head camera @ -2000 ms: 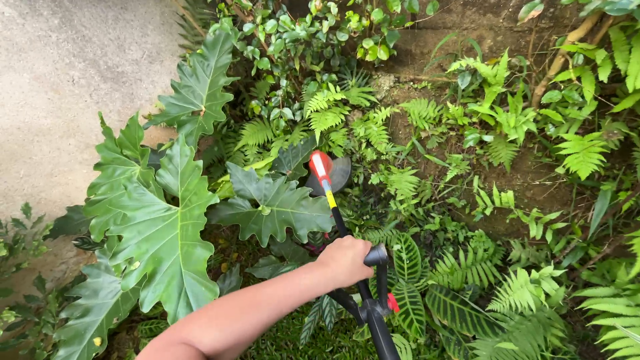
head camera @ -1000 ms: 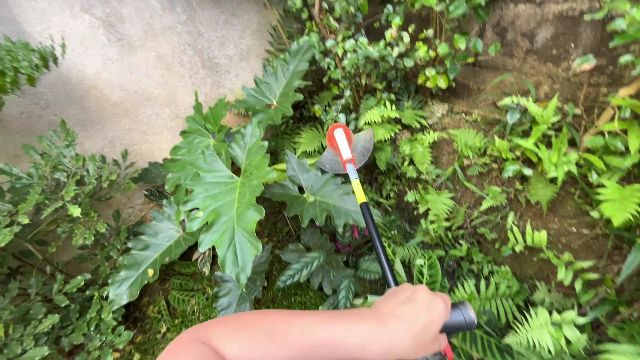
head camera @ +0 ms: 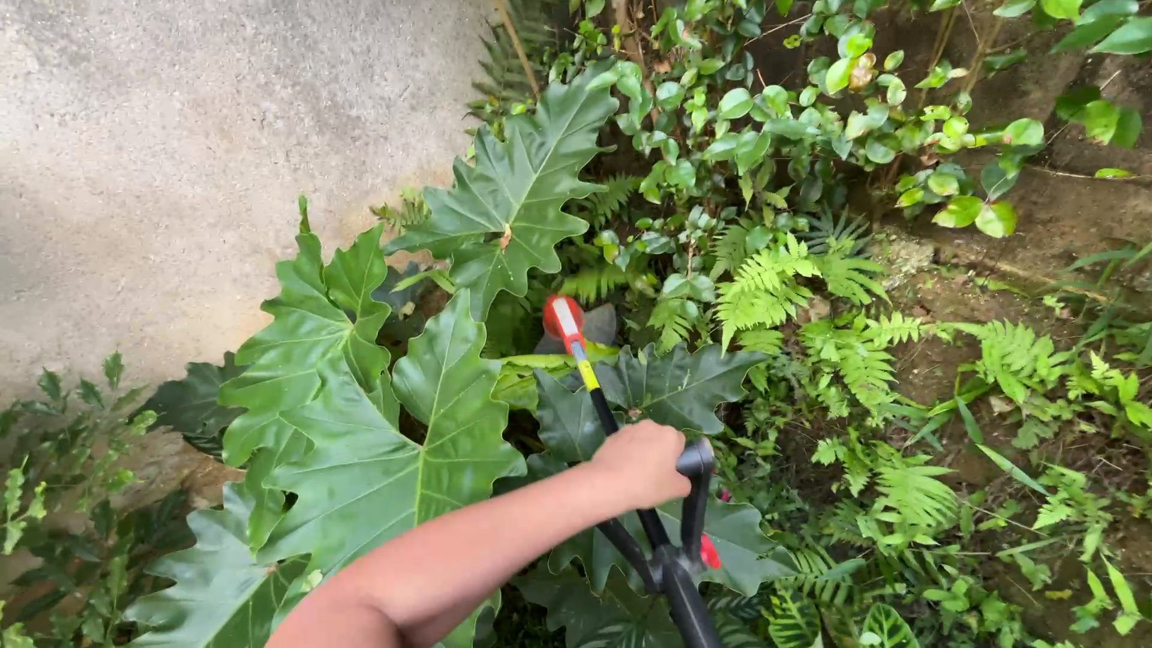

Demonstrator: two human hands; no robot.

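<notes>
My left hand [head camera: 641, 463] is closed around the black front handle of a string trimmer [head camera: 605, 409], whose shaft runs from the bottom edge up and to the left. At the far end are a red and white head [head camera: 564, 320] and a grey guard [head camera: 589, 326], partly behind leaves. The head sits between large lobed philodendron leaves [head camera: 418, 450]. A red part [head camera: 710, 551] shows beside the handle's joint. The cutting end is hidden, so I cannot tell if it spins. My right hand is out of view.
A concrete wall or slab [head camera: 207, 162] fills the upper left. Small-leaved shrubs [head camera: 747, 117] stand at the top, and ferns [head camera: 864, 360] grow on an earthen bank [head camera: 945, 360] at the right. A darker shrub [head camera: 72, 486] is at the lower left.
The trimmer head, a second ago in front of the leaves with its guard in plain sight, is now lower among them and partly covered. The view has shifted.
</notes>
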